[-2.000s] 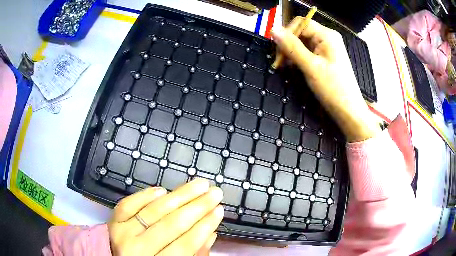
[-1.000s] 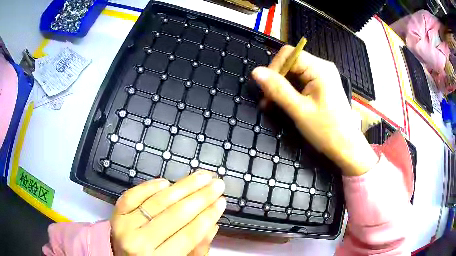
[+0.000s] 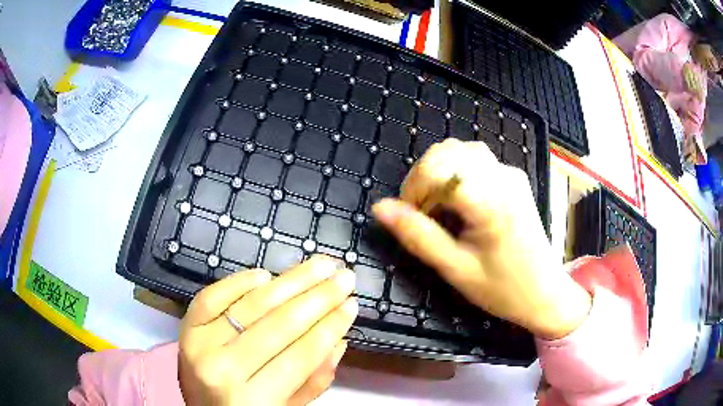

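A large black blister tray [image 3: 273, 131] with a raised rim fills the middle of the view. Small silver metal parts [image 3: 277, 194] sit at its grid crossings. My right hand [image 3: 476, 230] is over the tray's right part, fingers bent around the tan tweezers or pick [image 3: 445, 190]; only a short piece of the tool shows, its tip is hidden. My left hand [image 3: 265, 337] lies flat with fingers together over the tray's near edge, a ring on one finger, and hides some parts there.
Cardboard [image 3: 404, 364] shows under the tray. A blue bin [image 3: 73, 32] of loose silver parts and white slips [image 3: 99, 111] lie at left, above a green label [image 3: 58, 294]. More black trays [image 3: 519, 71] stand behind and right [image 3: 614, 230]. Another person's pink sleeve [image 3: 662, 47] shows top right.
My right hand has moved from the tray's far right area toward the near side with the tool, uncovering parts at the far right. My left hand has stayed nearly still. The tray has shifted slightly.
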